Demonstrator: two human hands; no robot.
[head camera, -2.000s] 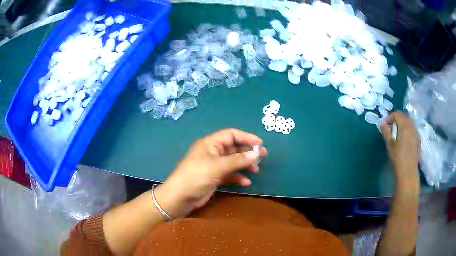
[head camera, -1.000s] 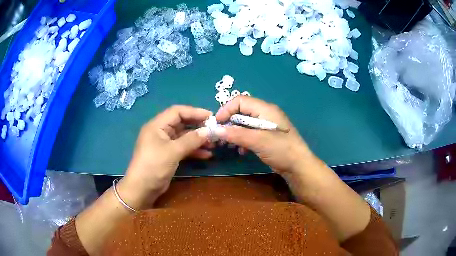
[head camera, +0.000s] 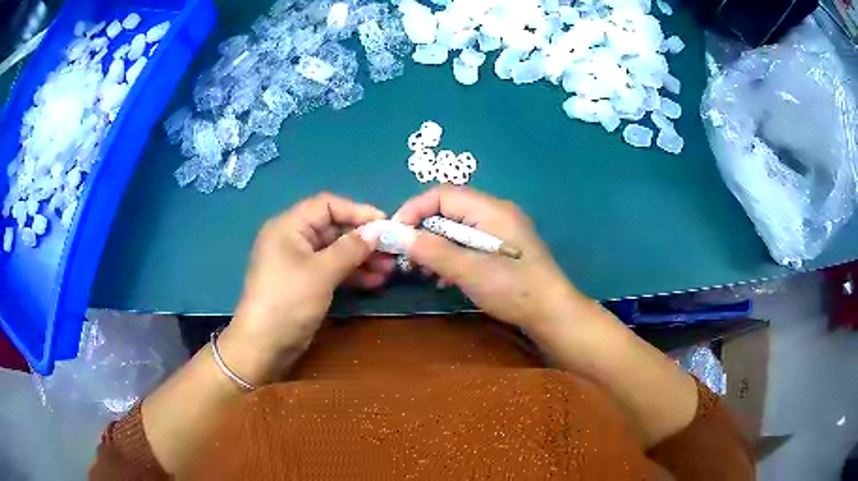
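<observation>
A small whitish assembly (head camera: 389, 236) is pinched between the fingertips of both hands, just above the bench's near edge. My left hand (head camera: 306, 268) grips its left side. My right hand (head camera: 489, 254) grips its right side and also holds a pen-like hand tool (head camera: 463, 233) between its fingers, with the brownish tip pointing right. The fingers hide most of the assembly, so how its parts sit cannot be told. A small cluster of perforated inserts (head camera: 443, 166) lies on the green mat just beyond the hands.
Clear base shells (head camera: 273, 86) lie in a loose pile beyond the left hand. Frosted covers (head camera: 602, 70) are piled at back right. The blue parts bin (head camera: 141, 122) with whitish pieces stands at left. A clear plastic bag (head camera: 786, 141) lies at right. A cardboard box (head camera: 745, 380) is below the bench.
My right hand has come from the frosted covers at right to meet my left hand. Since one second ago, both hands still hold the piece, and it now shows broader and flatter.
</observation>
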